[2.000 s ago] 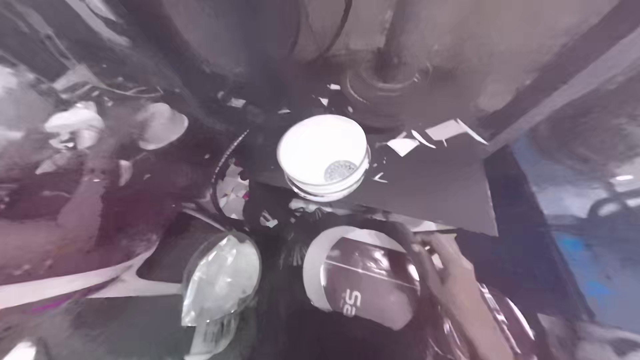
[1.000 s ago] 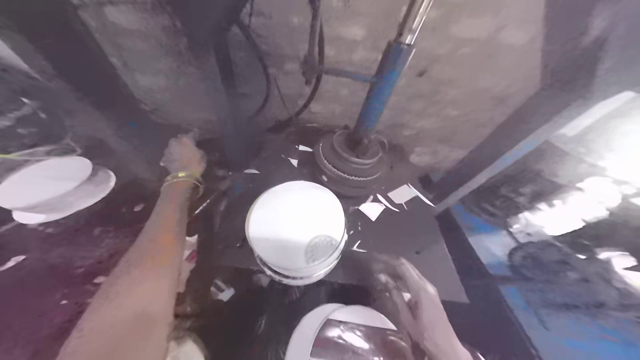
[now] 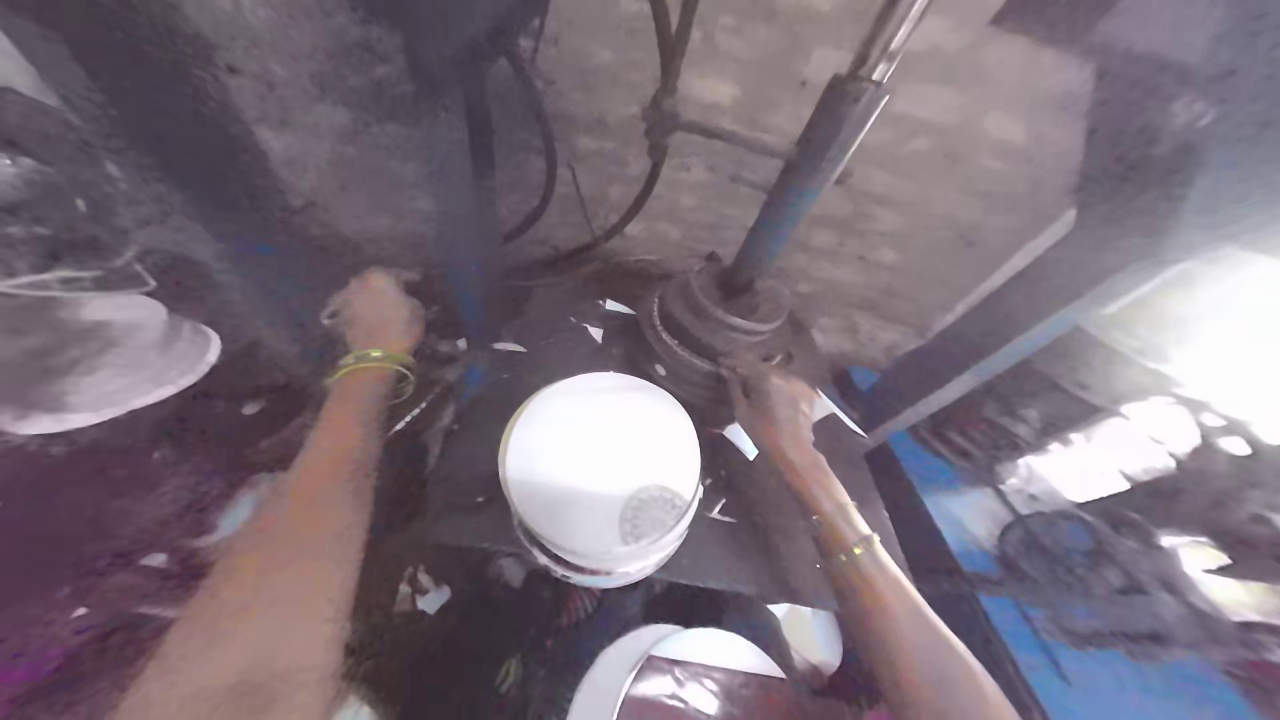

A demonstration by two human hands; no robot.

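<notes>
A white round stack of what look like paper plates or discs (image 3: 600, 470), with an embossed patch at its lower right, stands on the dark metal table (image 3: 740, 560) between my arms. My left hand (image 3: 375, 310), with yellow bangles at the wrist, is beside a dark upright at the left; it is blurred and its fingers are hard to make out. My right hand (image 3: 775, 400) is at the front edge of the round ridged metal base (image 3: 720, 320) below a blue and chrome rod (image 3: 810, 180); whether it grips anything cannot be told.
White paper scraps (image 3: 740, 440) lie around the base. Nearer stands a round white-rimmed container (image 3: 620, 675) with a dark, shiny pack. Black hoses (image 3: 545, 150) hang before the brick wall. A blue frame post (image 3: 960, 345) stands at right; a white dish-like object (image 3: 110, 360) is at left.
My right hand has moved from near the white-rimmed container up to the ridged base. My left hand, not plain two seconds ago, is stretched out at the left. The view has tilted up.
</notes>
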